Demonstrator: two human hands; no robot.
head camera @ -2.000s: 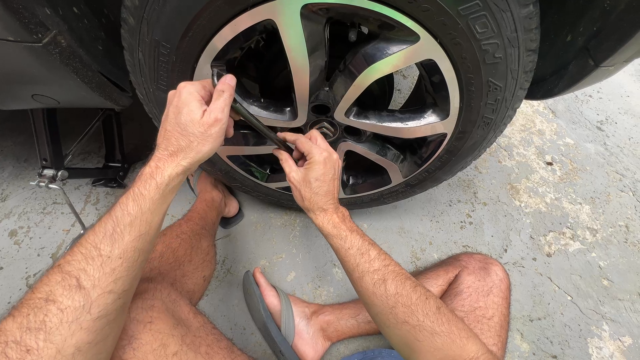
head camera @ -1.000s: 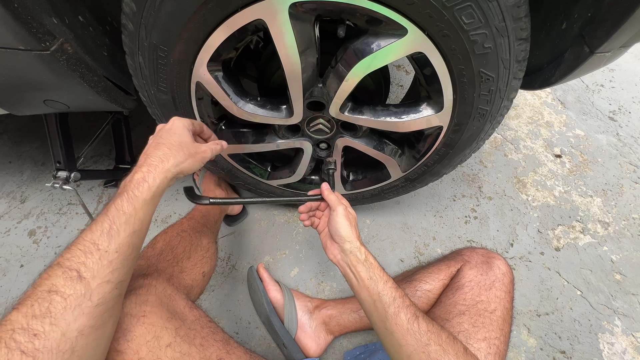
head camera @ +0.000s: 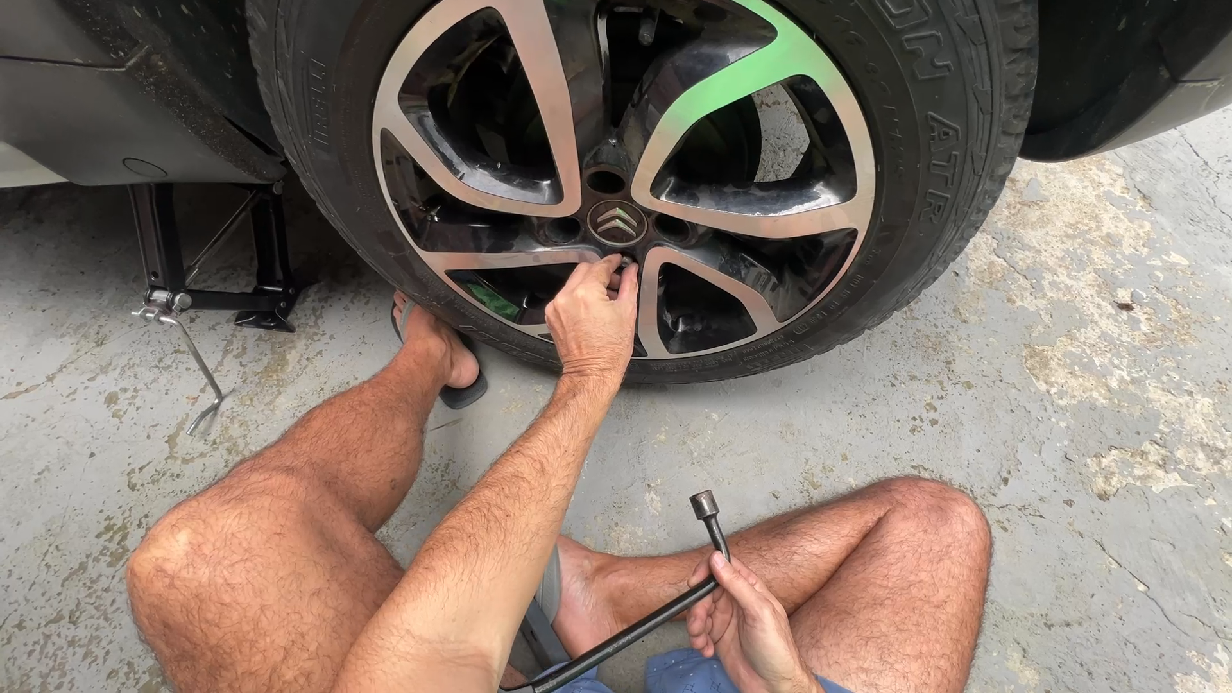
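My left hand (head camera: pixel 592 313) reaches to the lower bolt hole of the alloy wheel (head camera: pixel 758 226), just under its centre cap (head camera: pixel 617 222). Thumb and fingertips pinch together there; they hide most of what they touch, which looks like the end of a wheel bolt. Lower down, my right hand (head camera: pixel 746 621) is closed around the bent part of a black L-shaped lug wrench (head camera: pixel 635 630). The wrench's socket end (head camera: pixel 705 503) points up, and its long arm runs down to the left over my lap. The tyre (head camera: pixel 972 144) surrounds the wheel.
A black scissor jack (head camera: pixel 212 298) stands under the car's sill (head camera: pixel 96 115) at the left, its crank rod (head camera: pixel 200 371) hanging down to the concrete floor (head camera: pixel 837 433). My bent legs (head camera: pixel 279 549) flank the space before the wheel, with one sandalled foot (head camera: pixel 433 346) beside the tyre.
The wrench has moved down from the wheel towards my lap in my right hand. My left hand has moved right, to the lower bolt hole. The view has shifted somewhat.
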